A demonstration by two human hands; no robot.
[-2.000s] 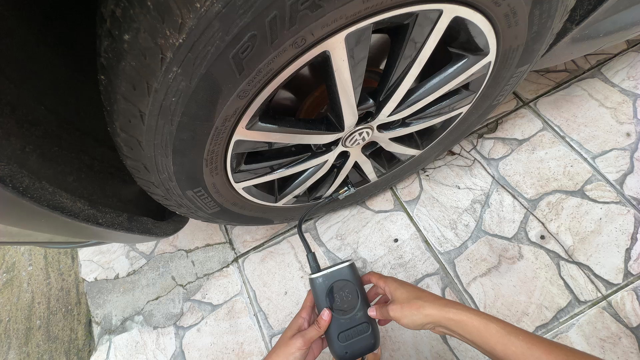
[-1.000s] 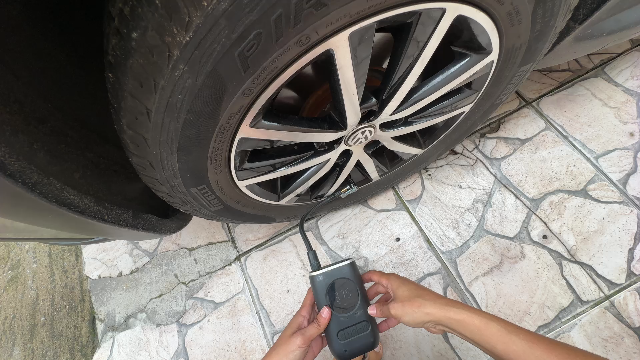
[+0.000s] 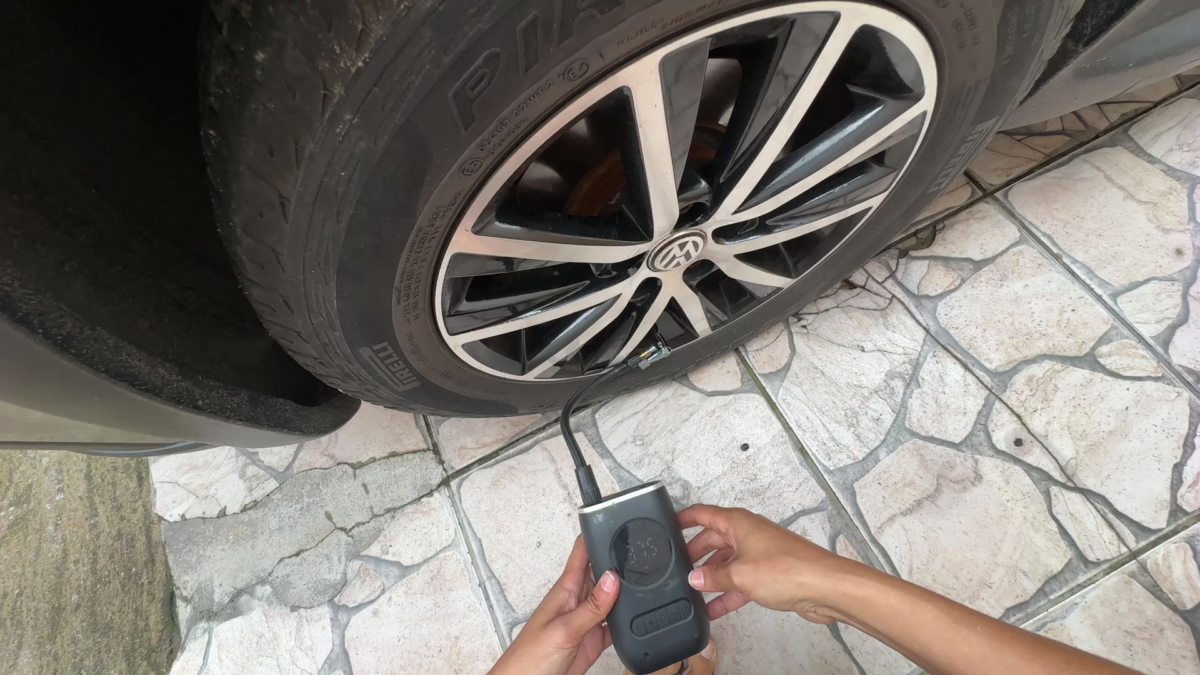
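Note:
Both hands hold a dark grey portable tyre inflator (image 3: 645, 581) upright below the wheel, its round display lit with digits and a row of buttons beneath. My left hand (image 3: 572, 614) grips the left side, thumb on the front edge. My right hand (image 3: 750, 562) has its fingers against the right side. From the inflator's top a black air hose (image 3: 569, 427) curves up to a metal valve connector (image 3: 649, 353) at the lower rim of the black-and-silver alloy wheel (image 3: 677, 251). Around that wheel is the black Pirelli tyre (image 3: 375, 309). The valve stem itself is hidden.
The tyre stands on paving of irregular pale stones (image 3: 900, 525) with grey joints. The car's wheel arch (image 3: 122, 356) and grey bodywork lie at left, with more bodywork (image 3: 1125, 56) at top right. A rough, mossy concrete strip (image 3: 80, 562) runs at bottom left.

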